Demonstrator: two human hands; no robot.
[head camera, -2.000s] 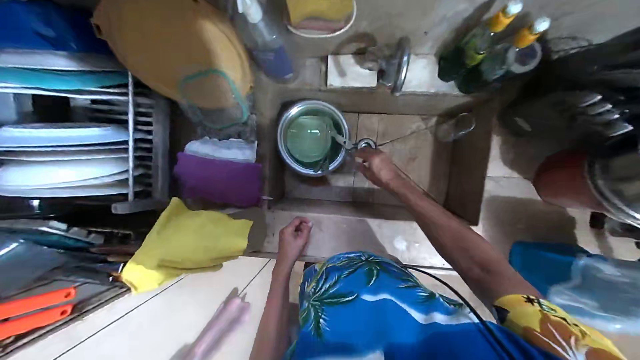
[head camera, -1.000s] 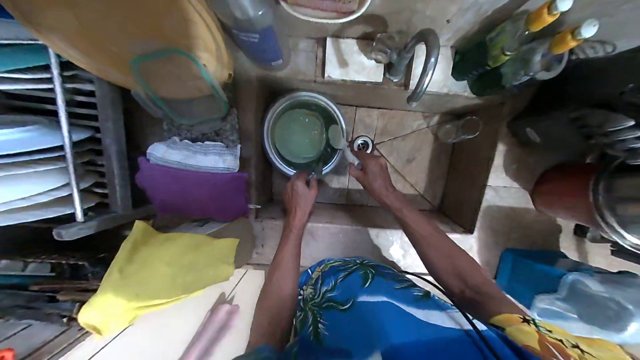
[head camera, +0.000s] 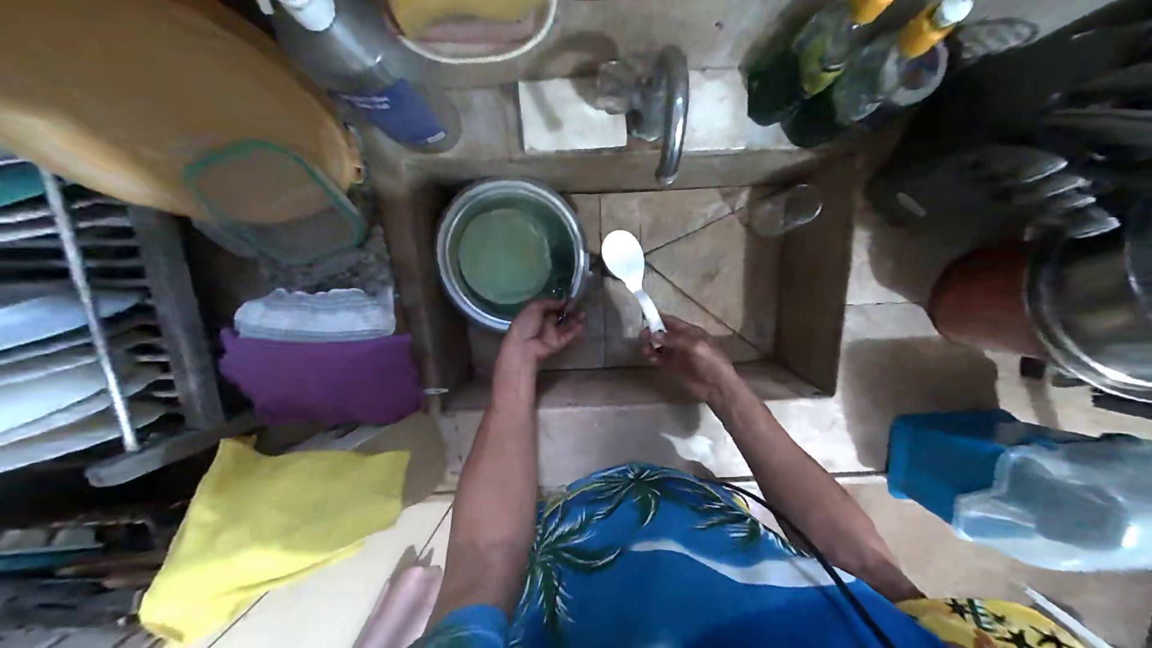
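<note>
In my right hand is a white spoon, held by its handle with the bowl pointing up over the tiled sink. A round metal pot with greenish liquid and a pale round shape inside stands in the left part of the sink. My left hand is at the pot's lower right rim, fingers curled around a small dark thing that I cannot make out. A clear glass lies in the sink's upper right corner. The curved metal faucet reaches over the back edge.
Left of the sink are a purple cloth, a yellow cloth and a rack of plates. Behind stand a spray bottle and green bottles. A blue container and a metal pot are on the right.
My left hand has come from the sink's front edge to the pot's rim. My right hand has moved away from the pot with the spoon.
</note>
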